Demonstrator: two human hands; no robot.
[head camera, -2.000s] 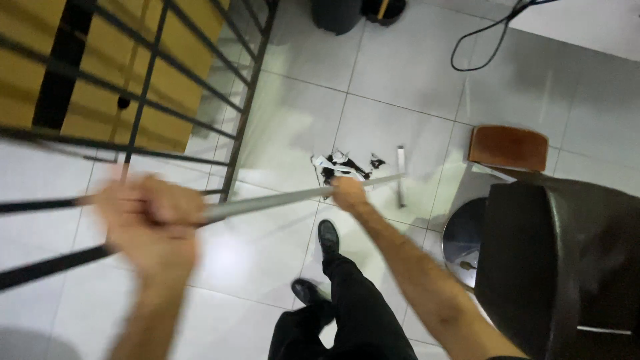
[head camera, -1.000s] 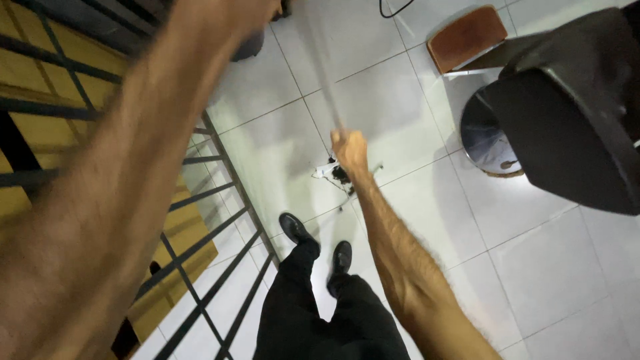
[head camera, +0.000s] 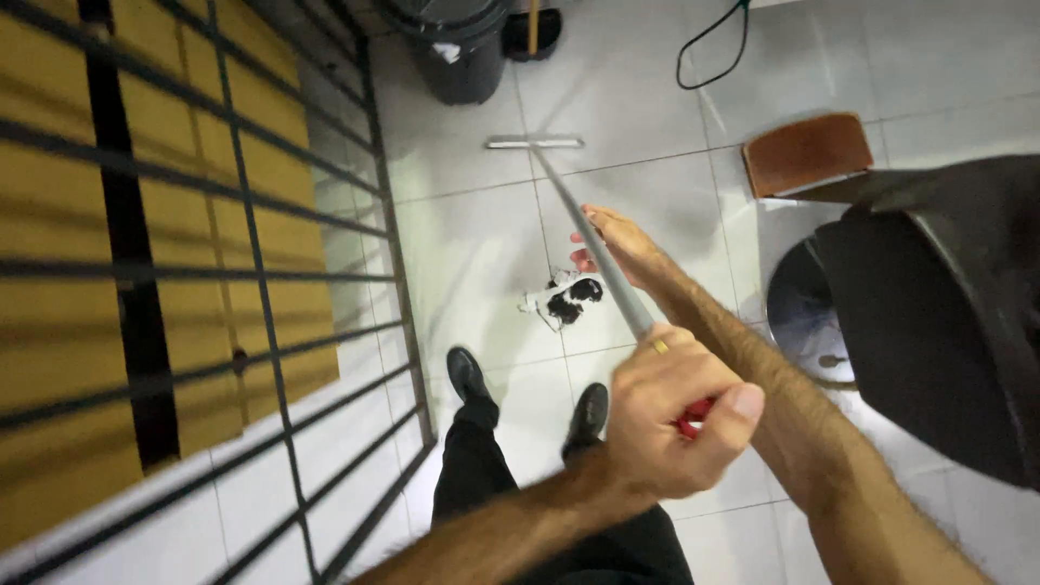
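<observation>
My left hand (head camera: 678, 410), with a ring on one finger, is closed around the upper end of a long grey handle (head camera: 597, 244). A bit of red shows inside that fist. The handle slants away to a floor squeegee head (head camera: 535, 143) lying flat on the tiles. Farther down the handle, my right hand (head camera: 617, 244) lies against its right side with the fingers partly spread; whether it grips is hidden. Below the squeegee head, left of the handle, a small heap of black and white debris (head camera: 569, 299) lies on the floor.
Dark metal bars (head camera: 252, 203) stand at the left before yellow panels (head camera: 57, 325). A grey bin (head camera: 463, 65) and a black dustpan (head camera: 532, 36) are at the top. On the right are a dark chair (head camera: 918, 325), a brown pad (head camera: 808, 154) and a round metal base (head camera: 804, 317). My shoes are below the debris.
My left hand has come down from the top left to the lower middle. My right hand's fingers have loosened around the handle. The view has shifted.
</observation>
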